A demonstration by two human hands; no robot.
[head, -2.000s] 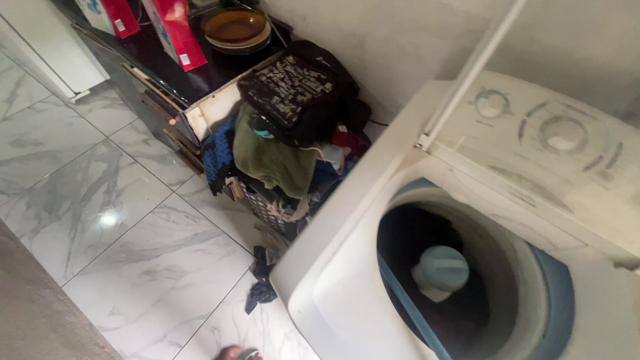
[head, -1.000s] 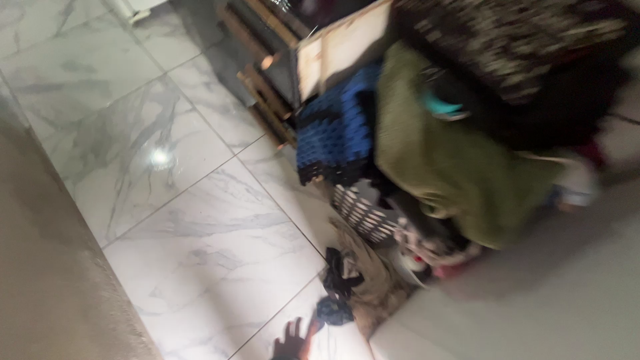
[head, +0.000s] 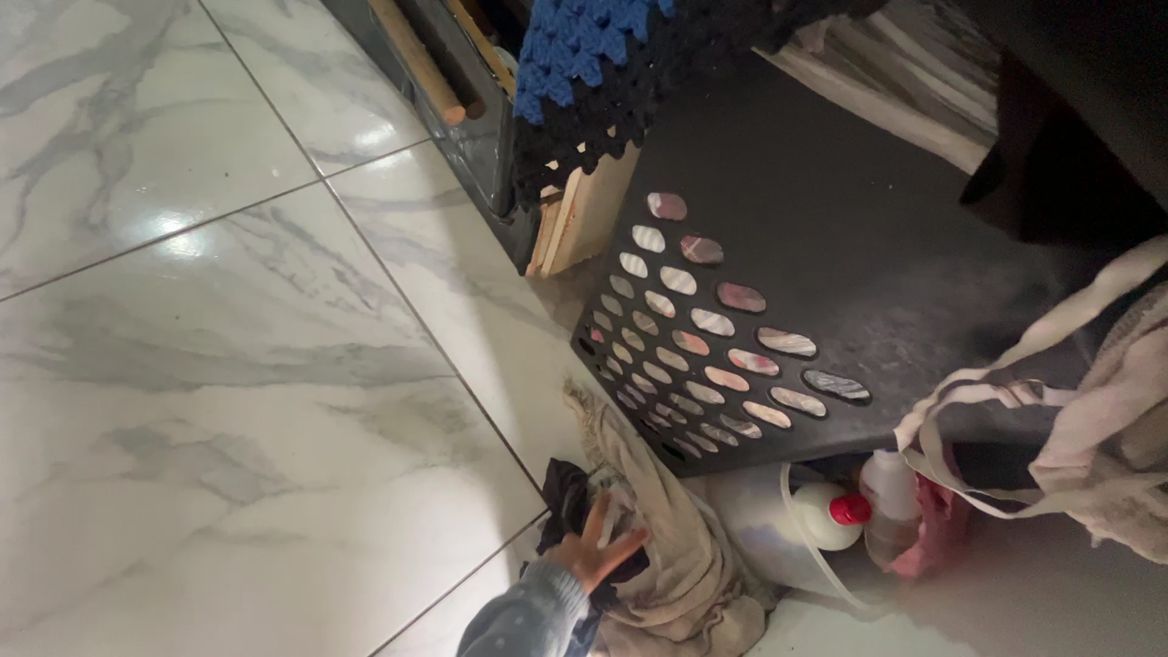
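My left hand [head: 598, 549], in a grey-blue sleeve, reaches in from the bottom edge. Its fingers are spread over a bunched dark cloth [head: 566, 497] on the floor; nothing is plainly gripped. Against that cloth lies a crumpled beige cloth [head: 675, 538]. Just above is a dark plastic laundry basket [head: 776, 173] with oval holes, clothes showing through them. A blue and black crocheted piece [head: 584, 55] hangs over its upper left side. My right hand is out of view.
A clear bucket [head: 753, 520], a white bottle with a red cap [head: 826, 516] and a translucent bottle [head: 890, 511] stand below the basket. Beige fabric with straps [head: 1095, 438] hangs at the right. Dark furniture with wooden rods [head: 420, 64] borders the marble-look floor [head: 228, 411].
The view has moved much closer to the basket and floor. My left hand, over the floor beside the dark cloth one second ago, is now at that cloth. The washing machine's open tub has left view.
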